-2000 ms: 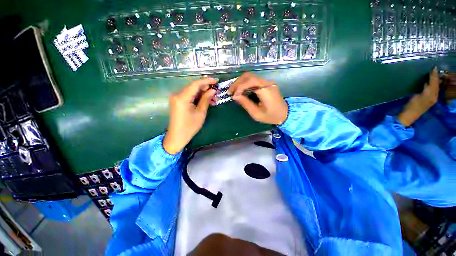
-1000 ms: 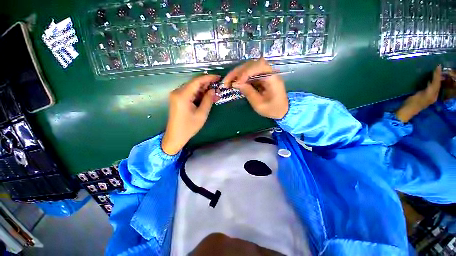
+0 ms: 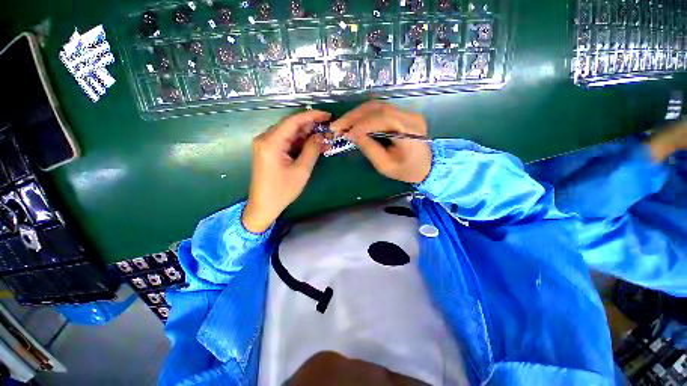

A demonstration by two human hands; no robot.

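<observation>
My left hand (image 3: 285, 162) pinches a small dark electronic component (image 3: 322, 130) between thumb and fingertips, over the green mat. My right hand (image 3: 388, 143) holds thin tweezers (image 3: 407, 137), whose rear end points right, past the wrist. Its fingertips are close to the component, and the tweezers' tip is hidden. A small white label sheet with dark marks (image 3: 339, 145) shows between the two hands; I cannot tell which hand holds it. The clear blister tray (image 3: 301, 98) lies just beyond the hands, with dark parts in its pockets.
A second clear tray (image 3: 629, 75) lies at far right. Spare label sheets (image 3: 88, 62) and a smartphone (image 3: 54, 128) lie at left. A black component tray (image 3: 45, 252) and a dark grid of parts (image 3: 147, 279) are lower left. Another person's blue sleeve (image 3: 625, 203) is at right.
My right hand has shifted slightly and the tweezers now tilt down to the right. Less of the label sheet shows. The other person's hand has moved toward the right edge.
</observation>
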